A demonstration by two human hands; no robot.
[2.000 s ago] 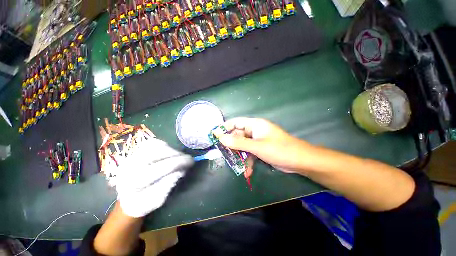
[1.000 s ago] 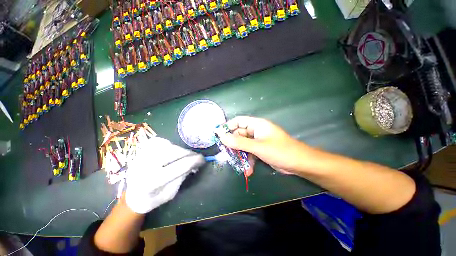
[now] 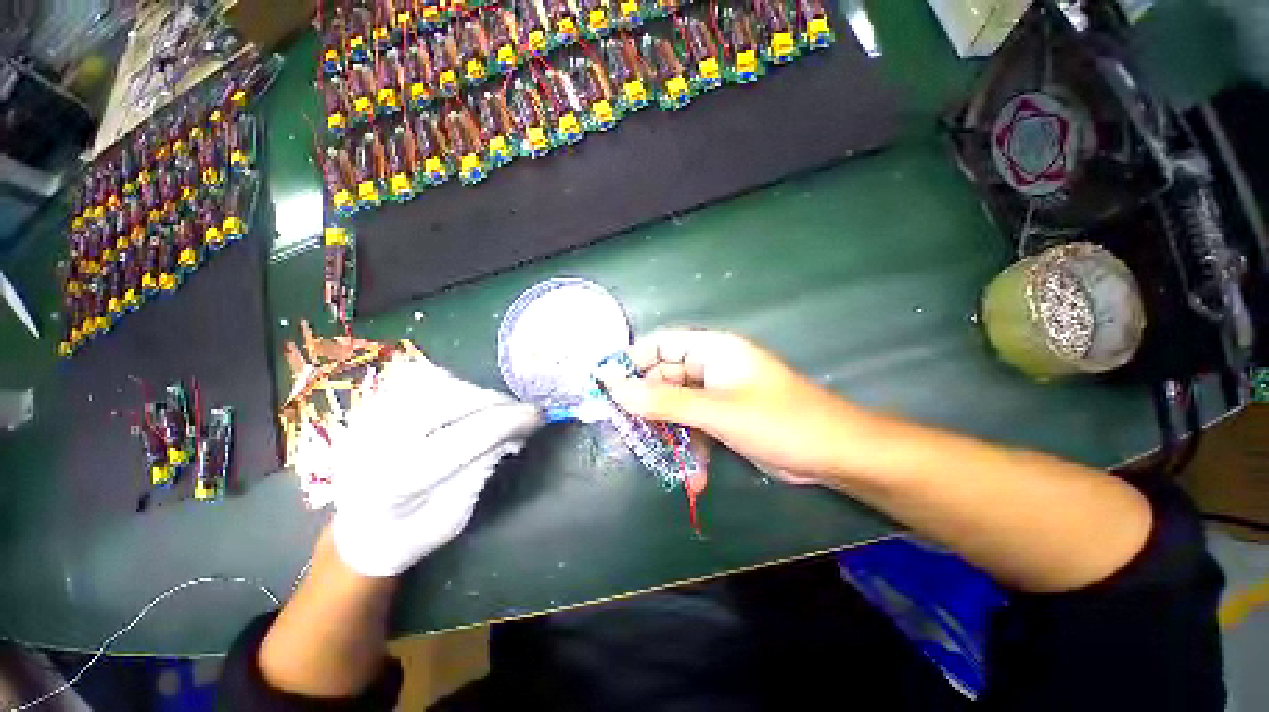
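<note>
My bare right hand [image 3: 717, 397] holds a narrow circuit board [image 3: 651, 434] by its upper end, between thumb and fingers, tilted, with a red wire hanging from its lower end. My left hand [image 3: 425, 459], in a white glove, grips a thin blue-tipped applicator [image 3: 560, 415], its tip close to the board's left side. Whether the tip touches the board is unclear. The round dish of white paste [image 3: 564, 338] sits on the bench just beyond the board. The pile of copper-coloured strips [image 3: 327, 383] lies left of the dish, partly hidden by the glove.
Rows of boards with yellow blocks [image 3: 536, 136] lie on a black mat [image 3: 668, 181] beyond. More rows and several loose boards [image 3: 213, 452] lie on the left mat. At right stand a yellow-green cup [image 3: 1065, 309] and a black fan [image 3: 1033, 142]. A white wire [image 3: 174, 598] curves at lower left.
The gloved left hand and blue applicator have shifted slightly at the board, first right and then back left and up. My right hand holds the board in nearly the same place.
</note>
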